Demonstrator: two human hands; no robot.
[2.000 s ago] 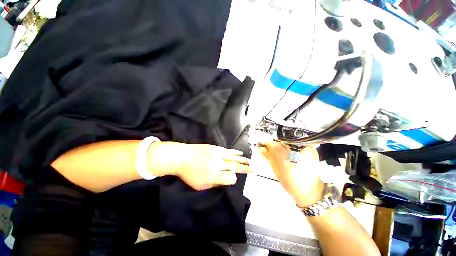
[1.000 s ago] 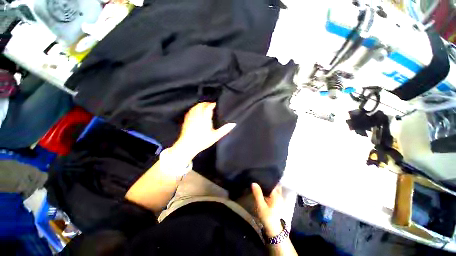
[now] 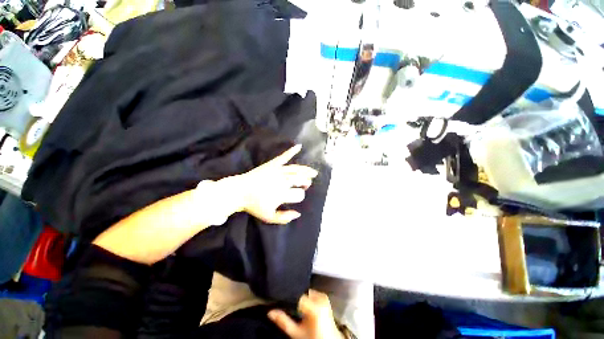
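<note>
The black garment piece (image 3: pixel 192 99) is spread over the left of the white table and hangs over its front edge onto the lap. My left hand (image 3: pixel 275 189) lies flat on the cloth with fingers spread, left of the needle area. My right hand (image 3: pixel 308 319) is at the bottom edge of the picture, partly cut off, with thumb and fingers at the cloth's hanging lower corner; its grip is partly hidden. The sewing machine (image 3: pixel 457 79), white with blue stripes, stands right of the cloth. Its presser foot area (image 3: pixel 341 122) is beside the cloth's right edge, apart from both hands.
Scissors with black loops (image 3: pixel 436 129) and black scraps (image 3: pixel 427 155) lie right of the needle. A clear plastic bag (image 3: pixel 556 136) lies at the right, above an open brown-rimmed box (image 3: pixel 515 255). A small fan-like device (image 3: pixel 16 79) and clutter are at upper left.
The view has shifted since one second ago. My left hand has moved over the cloth nearer its right edge and lies flatter. My right hand, at the needle two seconds ago, is now low by the lap.
</note>
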